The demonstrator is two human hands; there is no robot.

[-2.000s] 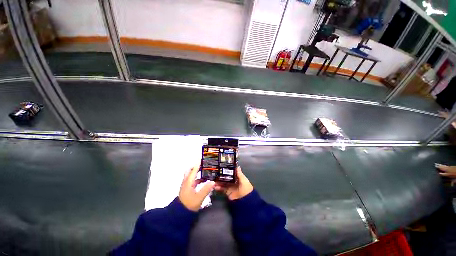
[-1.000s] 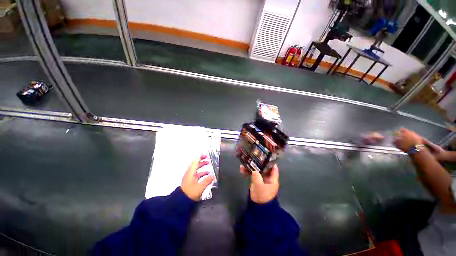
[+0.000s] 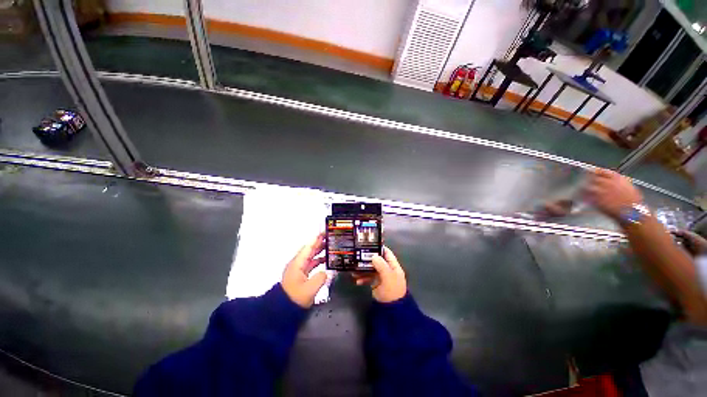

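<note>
A black retail box (image 3: 353,242) with small pictures, text and a dark hanging tab at its far end is upright in front of me. My right hand (image 3: 387,275) grips its lower right part, thumb on the face. My left hand (image 3: 305,273) is at its left edge, over the whitish stack of poly bags (image 3: 267,240); whether its fingers grip the box or a bag is unclear. No clear plastic shows over the box face.
The dark green conveyor belt (image 3: 310,139) runs beyond the metal side rail (image 3: 201,182). A dark box (image 3: 59,126) lies on it at left, behind a metal upright (image 3: 89,93). Another person's arm (image 3: 659,248) reaches over the belt at right, near a blurred item. A red crate (image 3: 597,386) shows lower right.
Since one second ago, my right hand has brought the box left and turned its printed back upright, beside my left hand. The bagged box beyond it is gone from view. The other person's hand reaches farther over the belt.
</note>
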